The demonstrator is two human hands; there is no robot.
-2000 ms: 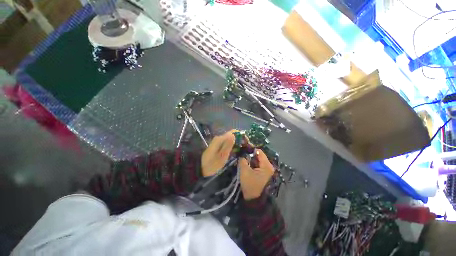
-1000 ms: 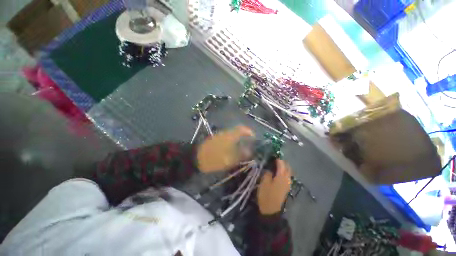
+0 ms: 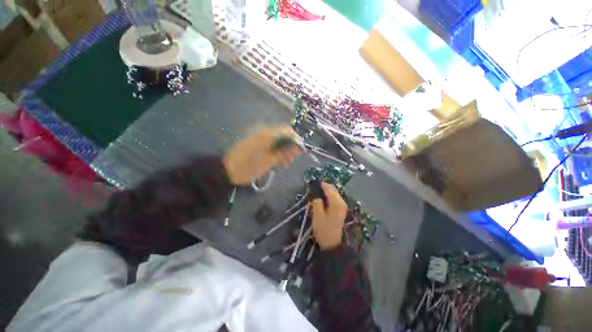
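My left hand [image 3: 259,155], blurred, is raised over the mat and pinches the green-dark end of a wire harness [image 3: 285,144]; a pale lead curls below the hand. My right hand [image 3: 329,217] pinches a small dark component [image 3: 316,189] at the near side of a harness pile [image 3: 332,174]. White-sleeved leads [image 3: 279,227] from this pile fan out towards me on the mat. The small harness group farther left is mostly hidden by my left hand. More leads [image 3: 334,150] lie beside the tray edge.
A perforated white tray [image 3: 285,65] carries red wire bundles [image 3: 373,113]. An open cardboard box [image 3: 483,165] stands at right. A second harness pile [image 3: 464,292] with a white label [image 3: 437,268] lies lower right. A pale roll [image 3: 150,52] with a bottle on it is upper left.
My left hand has moved away from my right hand, up and left over the small harness group, with a green-ended harness in it. My right hand stays by the central pile.
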